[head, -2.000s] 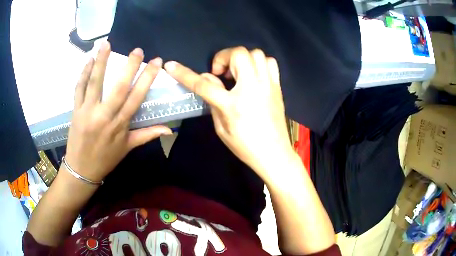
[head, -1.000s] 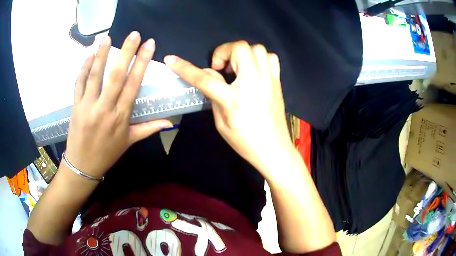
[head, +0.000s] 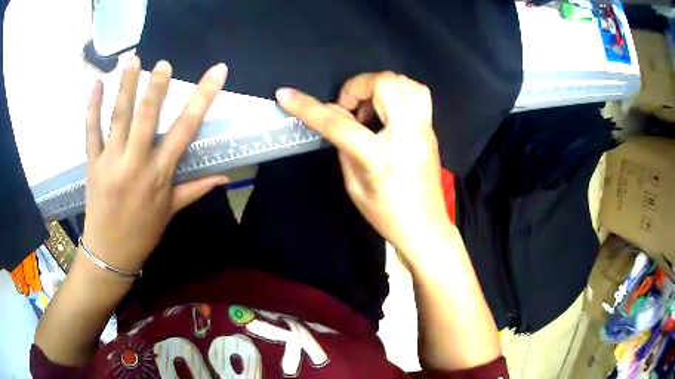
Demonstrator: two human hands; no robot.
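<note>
A large black garment piece (head: 296,44) lies over the white sewing table (head: 44,111), its near edge running slantwise between my hands. My left hand (head: 137,155) lies flat with fingers spread on the table, its fingertips near the fabric edge. My right hand (head: 385,141) pinches the fabric with curled fingers and thumb, its index finger extended along the edge. A tape ruler (head: 252,144) runs along the table's front edge under and between the hands. A metal plate (head: 118,26) shows at the top left.
A thick stack of black cut pieces (head: 540,222) sits right of my lap, beside something red (head: 448,194). Black cloth (head: 15,192) hangs at the left. A cardboard box (head: 642,196) and colourful plastic bags (head: 640,326) are at the right. Orange plastic (head: 27,274) shows at lower left.
The fabric edge and my right hand have shifted right relative to my left hand. The left fingers are spread wider. The whole view has shifted slightly.
</note>
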